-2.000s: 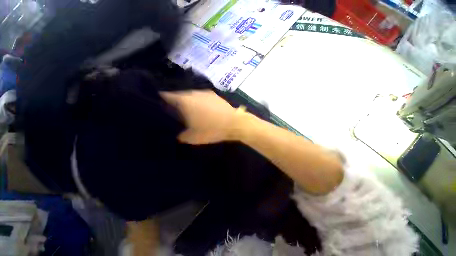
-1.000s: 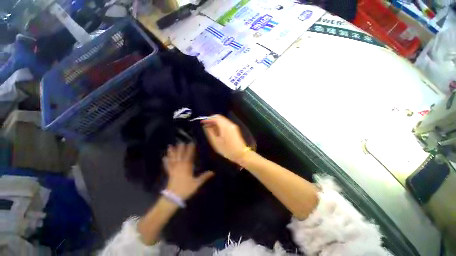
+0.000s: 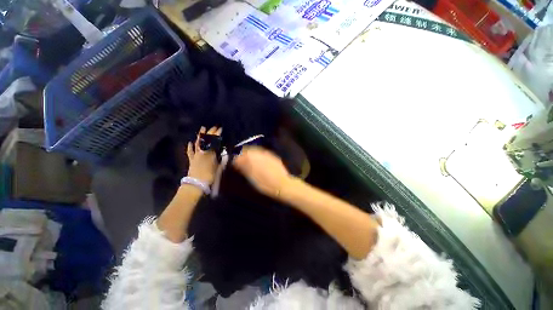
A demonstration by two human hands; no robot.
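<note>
A dark navy or black garment (image 3: 242,242) lies bunched over my lap and beside the table edge. My left hand (image 3: 202,162), with a pale bracelet, is at its upper part, and a small fold of dark cloth lies across its fingers. A pale narrow strip hangs beside that hand. My right hand (image 3: 262,171) is blurred, just to the right of my left hand and over the garment. A thin white strip (image 3: 249,140) shows right above its fingertips; I cannot tell if the hand holds it.
A blue-grey plastic crate (image 3: 115,115) stands left of the garment. The white table (image 3: 388,103) with a green edge is on the right. It bears printed packaging sheets (image 3: 285,42), a smartphone (image 3: 520,207) and machine parts (image 3: 542,157). A red basket (image 3: 470,24) is beyond.
The garment, lifted and spread two seconds ago, now lies lower and uncovers the crate. Since one second ago my left hand has moved up, from spread flat to cloth across its fingers.
</note>
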